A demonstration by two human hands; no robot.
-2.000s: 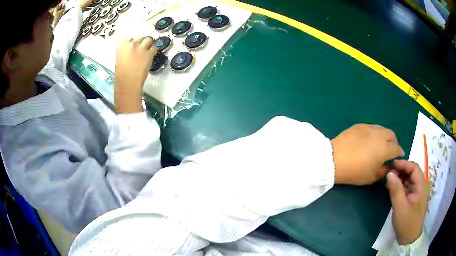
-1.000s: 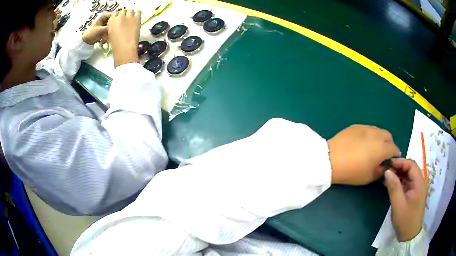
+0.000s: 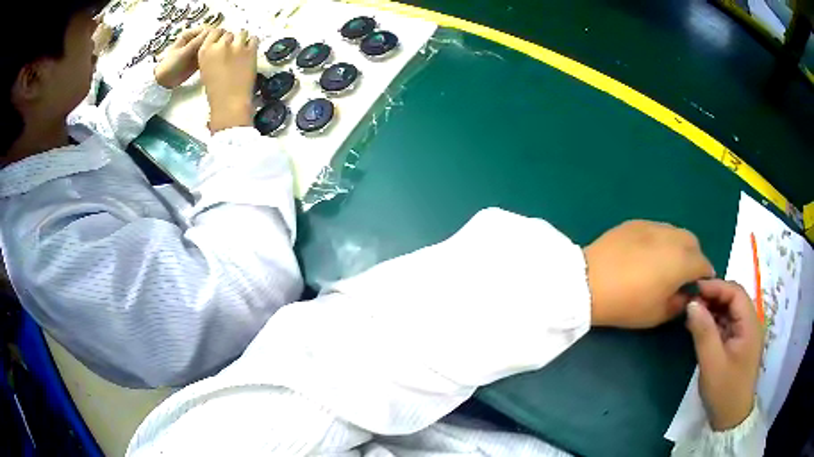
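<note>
My left hand (image 3: 644, 274) reaches in from the left at the right side of the view, its fingers curled around a small dark piece (image 3: 691, 289). My right hand (image 3: 727, 344) meets it from the lower right, thumb and index finger pinching the same piece. Most of the piece is hidden by the fingers, so its shape cannot be told. A white paper sheet (image 3: 743, 259) lies beyond my right hand, with many tiny parts (image 3: 789, 261) scattered on it and a thin orange stick (image 3: 756, 276).
A green mat (image 3: 500, 143) edged with yellow tape (image 3: 616, 87) spans the bench. At the upper left, several black round units (image 3: 338, 78) sit on a pale mat (image 3: 299, 161) edged with clear film. A neighbouring worker (image 3: 134, 259) in a white striped smock sits at left, both hands over the pale mat.
My hands have barely moved and stay together on the dark piece. The neighbouring worker's near hand has moved left from the black units, and both their hands are now close together.
</note>
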